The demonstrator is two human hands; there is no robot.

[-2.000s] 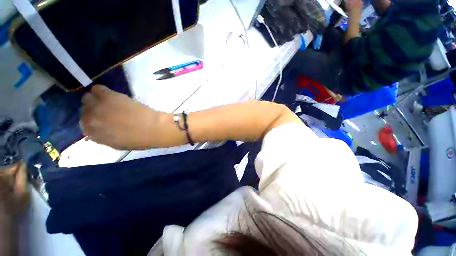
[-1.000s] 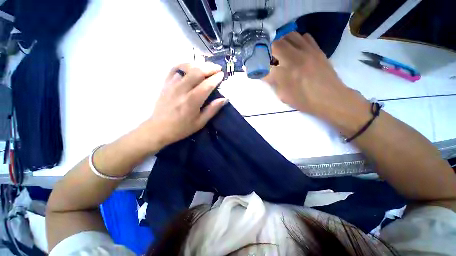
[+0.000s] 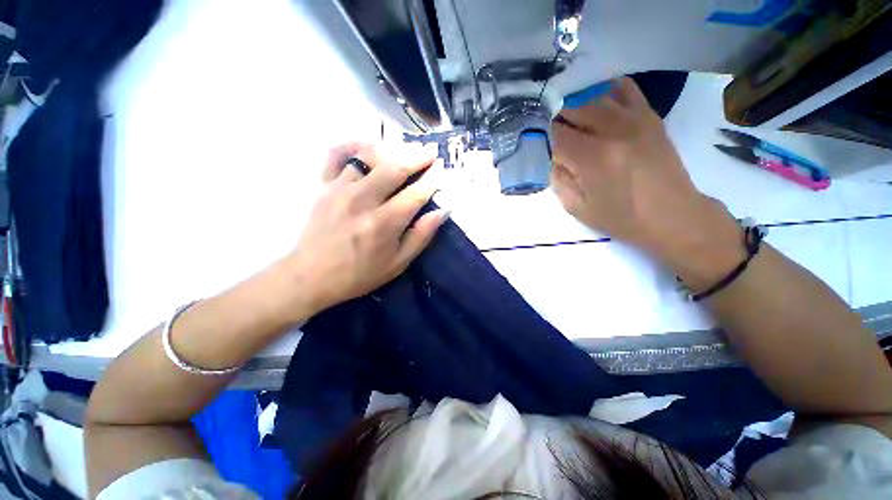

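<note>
A dark navy cloth panel (image 3: 489,312) runs from the sewing machine's needle area down over the table's front edge. My left hand (image 3: 367,225) presses its upper end flat, fingertips close beside the presser foot (image 3: 456,150). My right hand (image 3: 626,161) is right of the blue-grey cylindrical attachment (image 3: 524,161), its fingers curled and partly hidden behind it. Dark cloth (image 3: 663,90) shows behind my right hand; whether the fingers grip it cannot be told.
Thread snips (image 3: 782,161) lie right of my right hand. A navy bundle (image 3: 61,225) lies at the far left. The machine head (image 3: 646,44) spans the top. A tape strip (image 3: 665,357) lines the front edge. A blue bin (image 3: 240,439) is below.
Since one second ago the hands keep nearly the same places and the view has shifted slightly. Two seconds ago the view faced right, with a hand near the strapped dark device.
</note>
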